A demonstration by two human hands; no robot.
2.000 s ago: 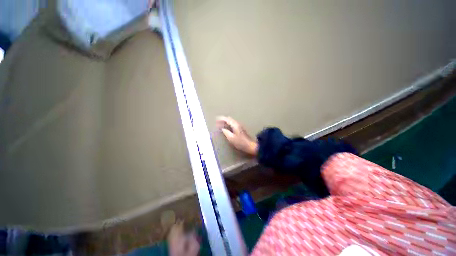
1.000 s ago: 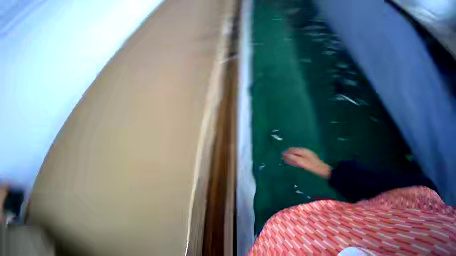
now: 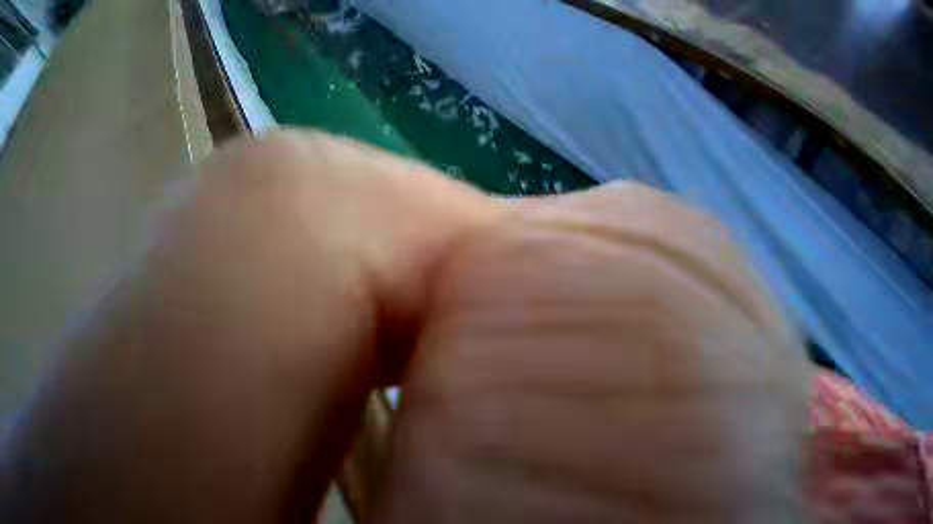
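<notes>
A large blurred hand, by its side of the picture my right hand (image 3: pixel 583 358), is very close to the camera and covers the lower middle. Its fingers look bent, with a small gap between two parts; its fingertips and anything in them cannot be made out. Tan fabric (image 3: pixel 107 123) lies on the long table at the left, partly hidden by the hand. A pale edge line and the brown table edge (image 3: pixel 212 82) run beside it. My left hand is not in view.
A green floor with pale scraps (image 3: pixel 358 113) lies beyond the hand. Blue-grey cloth (image 3: pixel 604 113) hangs along a second table with a brown edge (image 3: pixel 808 113) at the right. White material (image 3: pixel 235 67) hangs beside the near table. Red patterned garment (image 3: pixel 870 430) shows at lower right.
The view has swung right, from the silver-white rail and tan cloth to the aisle and second table. A hand has come up close to the camera.
</notes>
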